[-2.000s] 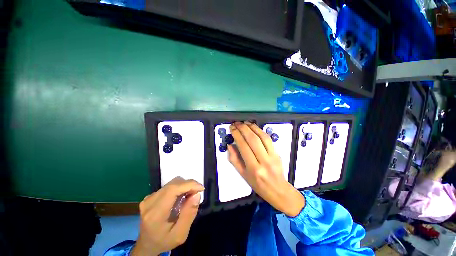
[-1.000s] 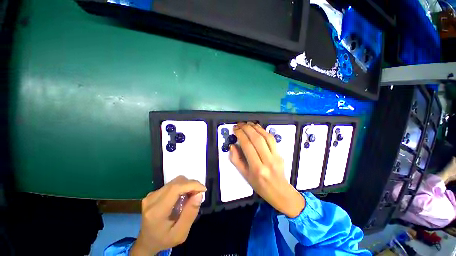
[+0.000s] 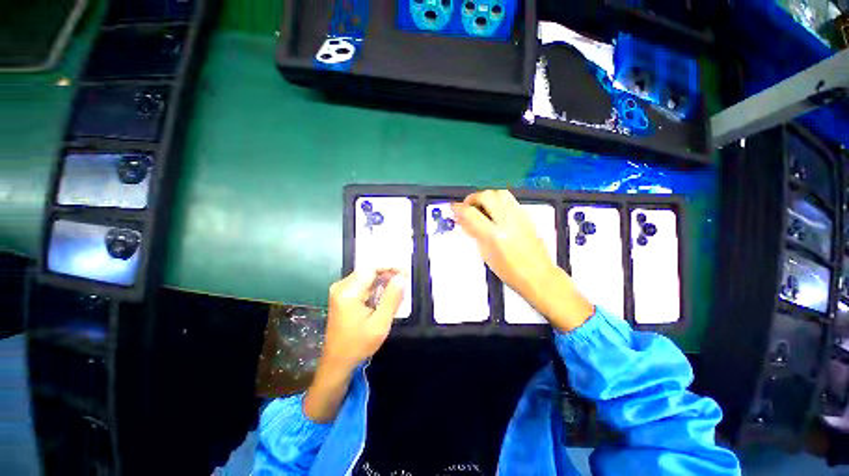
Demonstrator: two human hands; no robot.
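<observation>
A black foam tray [image 3: 420, 316] holds several white phone back covers side by side. Each cover that shows its top has dark round camera spots. My left hand [image 3: 363, 314] is over the lower part of the leftmost cover [image 3: 382, 244], thumb and fingers pinched around a small clear, glinting film. My right hand [image 3: 515, 246] reaches across the middle cover, its fingertips at the top right of the second cover [image 3: 458, 279], beside the camera spots. Whether those fingertips pinch anything is hidden.
A black parts box [image 3: 419, 82] with blue pieces and another box [image 3: 614, 132] with blue and white pieces stand beyond the tray. Blue film [image 3: 596, 173] lies between. Cover trays line the left [image 3: 158, 200] and right [image 3: 742, 279]. A grey post [image 3: 777, 98] slants at right.
The view has swung, bringing the left tray row and the blue pieces in the far box into sight. Both hands keep similar poses; my right fingertips remain at the second cover's top.
</observation>
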